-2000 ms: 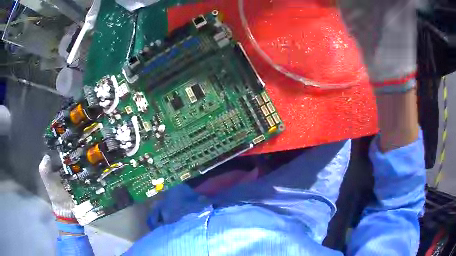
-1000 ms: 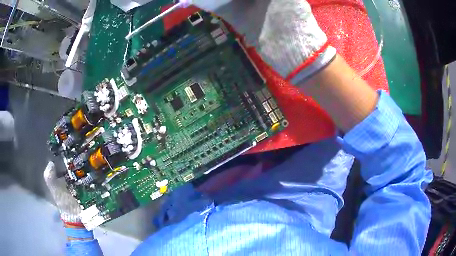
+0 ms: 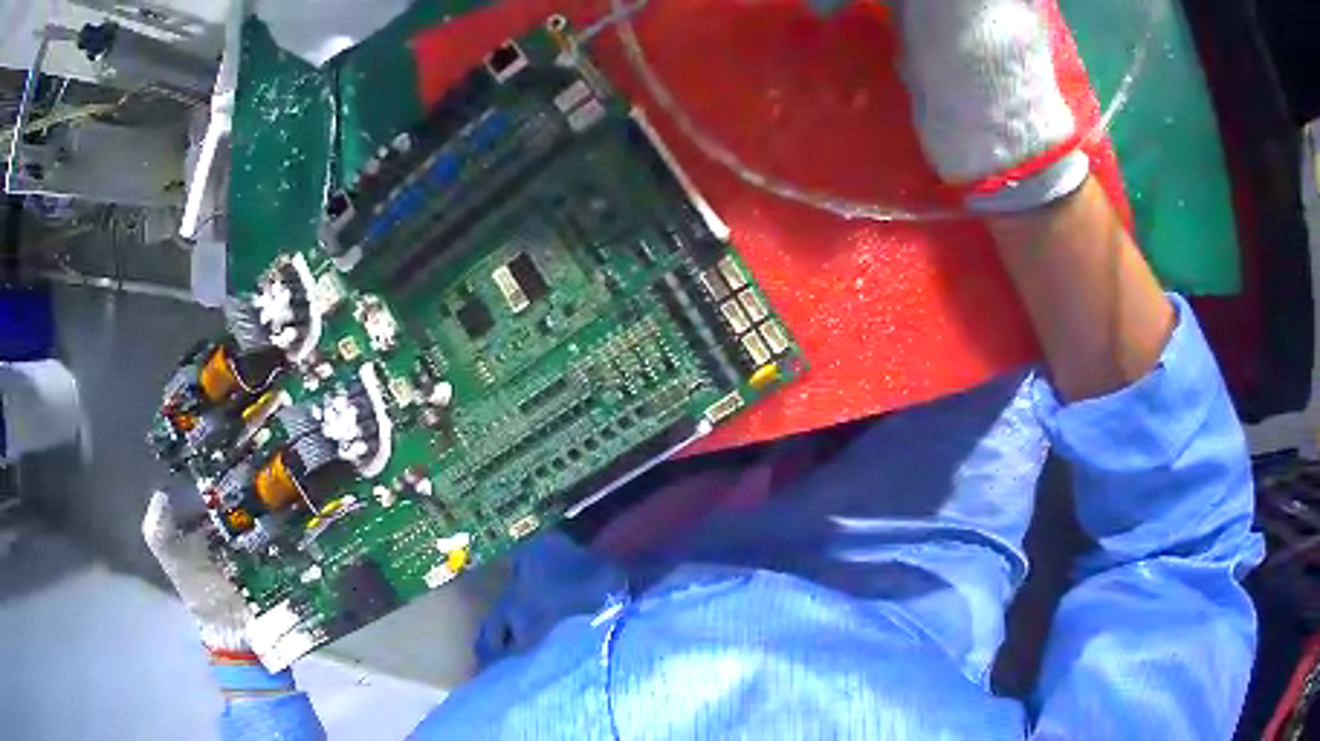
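Observation:
A large green circuit board is tilted in front of me, with orange transformers and white adhesive blobs at its left end. My gloved left hand holds the board's lower left edge; its fingers are partly hidden behind the board. My gloved right hand is at the top right over the red foam sheet, away from the board. Its fingers are cut off by the top edge, so what it holds cannot be told. A clear air hose curves across the foam.
A green bench top shows right of the foam and behind the board. Metal frames and cables stand at the upper left. My blue-clothed lap and sleeves fill the bottom. Dark items are at the far right.
My right hand has moved from beside the board's upper right edge to the top right. The board has shifted slightly left in view, still in my left hand. The hose again crosses the foam's middle.

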